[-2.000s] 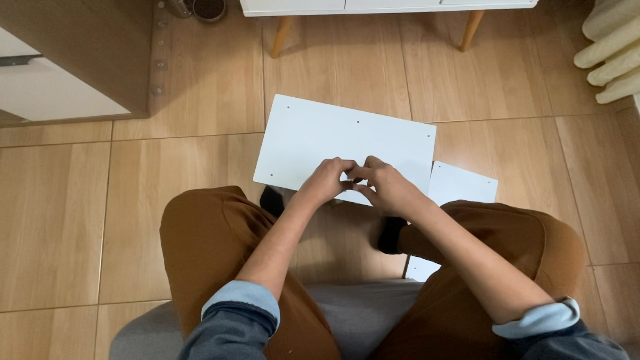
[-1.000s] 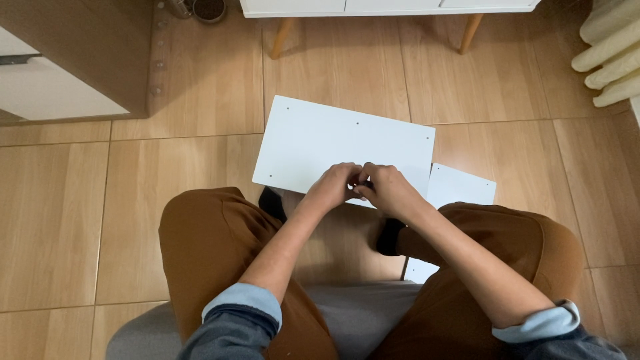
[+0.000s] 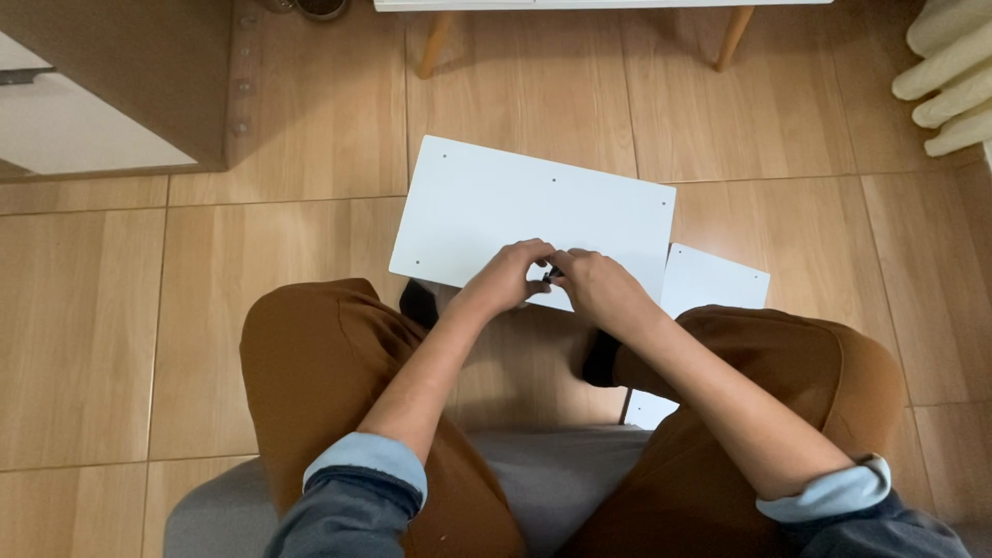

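My left hand (image 3: pixel 508 277) and my right hand (image 3: pixel 597 283) meet over the near edge of a white rectangular panel (image 3: pixel 535 205) with small dark holes. Between their fingertips is a small dark piece (image 3: pixel 551 273), too small to name. The fingers of my right hand close on it; those of my left hand curl around it, thumb and forefinger apart at its side. A second white panel (image 3: pixel 717 279) with small holes lies to the right, partly hidden by my right leg.
A white piece of furniture (image 3: pixel 604 5) on wooden legs stands at the far side. At the left is a brown and white cabinet (image 3: pixel 178 85), at the right a cream curtain (image 3: pixel 949 77). My feet in black socks are near the panel, and I sit on a grey seat (image 3: pixel 221 511).
My left thumb and fingers have parted a little around the small dark piece, which shows more now. The panels have not plainly moved.
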